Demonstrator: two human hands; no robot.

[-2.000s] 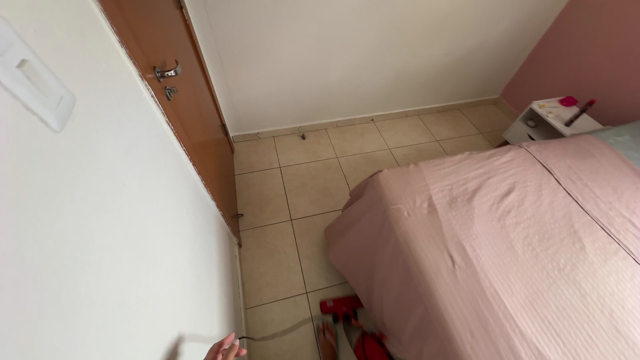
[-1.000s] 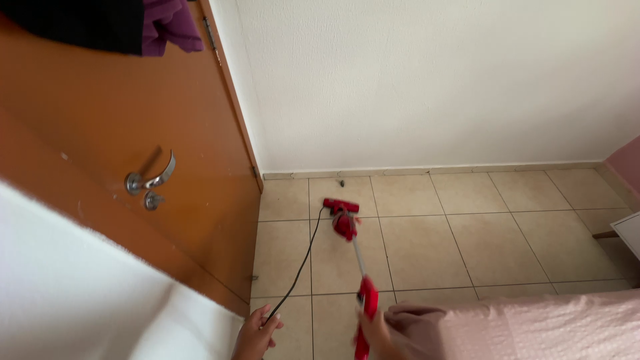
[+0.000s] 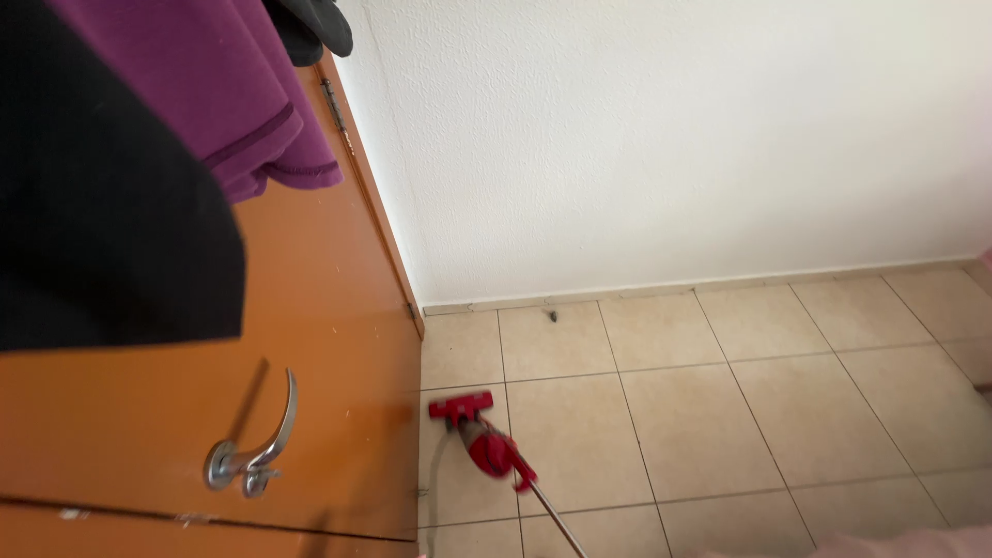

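Note:
A red stick vacuum cleaner (image 3: 492, 449) stands on the beige tiles close beside the door. Its wide red floor nozzle (image 3: 461, 404) lies flat on the floor, and the metal tube slants down to the right, out of the bottom of the view. The handle end is hidden below the frame. A blurred cord (image 3: 435, 480) runs from near the nozzle toward the bottom edge. Of my left hand, at most a tiny sliver shows at the bottom edge, too little to read. My right hand is out of view. A small dark bit (image 3: 552, 316) lies on the tiles near the wall.
An orange-brown wooden door (image 3: 325, 418) with a metal lever handle (image 3: 263, 449) fills the left. Purple cloth (image 3: 225, 93) and black cloth (image 3: 101, 209) hang before it. A white wall (image 3: 620, 155) rises behind the tiles; a pink bedcover (image 3: 914, 542) edges the lower right.
The vacuum nozzle has moved away from the wall and toward the door. Both hands, seen one second ago on the cord and the handle, have left the view almost wholly. The view has moved closer to the door.

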